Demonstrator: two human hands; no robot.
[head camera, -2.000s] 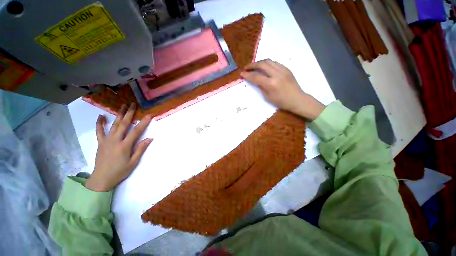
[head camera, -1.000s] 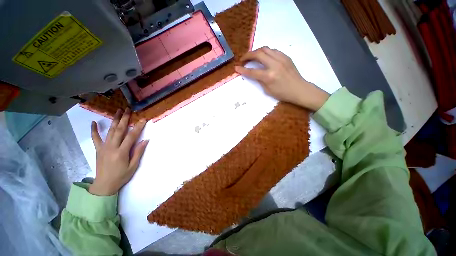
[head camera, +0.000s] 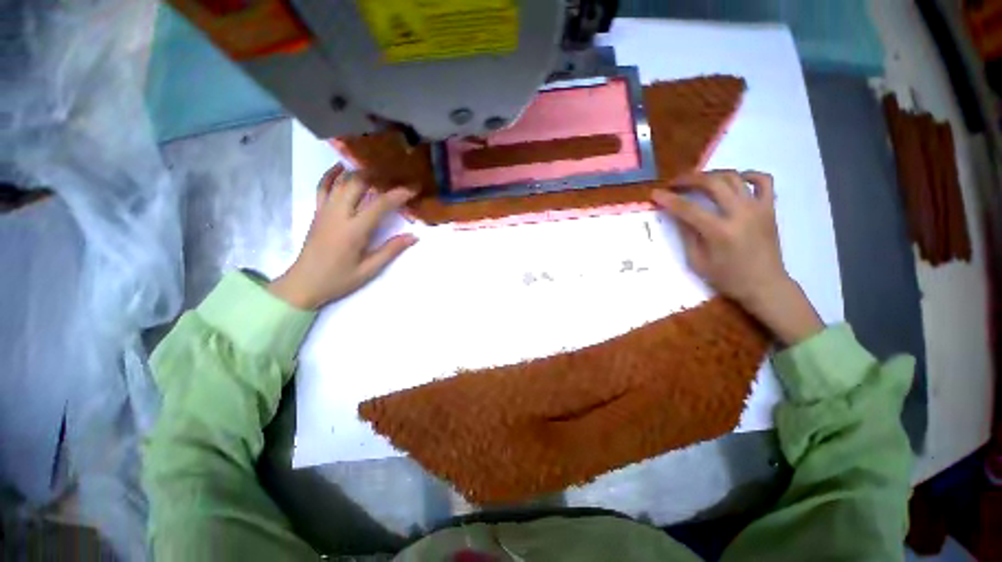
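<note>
A brown textured garment panel (head camera: 690, 115) lies under the dark grey clamp frame (head camera: 647, 148), with its edges along thin pink guides. Brown shows through the slot of the pink insert (head camera: 527, 121). My left hand (head camera: 343, 236) lies on the panel's left corner, fingers spread and fingertips pressing the edge. My right hand (head camera: 731, 231) rests at the panel's lower right edge, thumb and fingertips touching it; whether it pinches the edge is unclear. A sewn panel (head camera: 582, 406) with a slit-like line at its centre lies nearest my body.
The grey machine head (head camera: 429, 82) overhangs the clamp frame. Both panels lie on a white sheet (head camera: 483, 318) with small pencil marks. Clear plastic (head camera: 121, 253) is at left. Loose brown welt strips (head camera: 928, 181) lie on the pale side table (head camera: 967, 362) at right.
The camera view has turned and shifted, so the frame and panels sit further right and more level. Both hands stay at the panel's lower edge.
</note>
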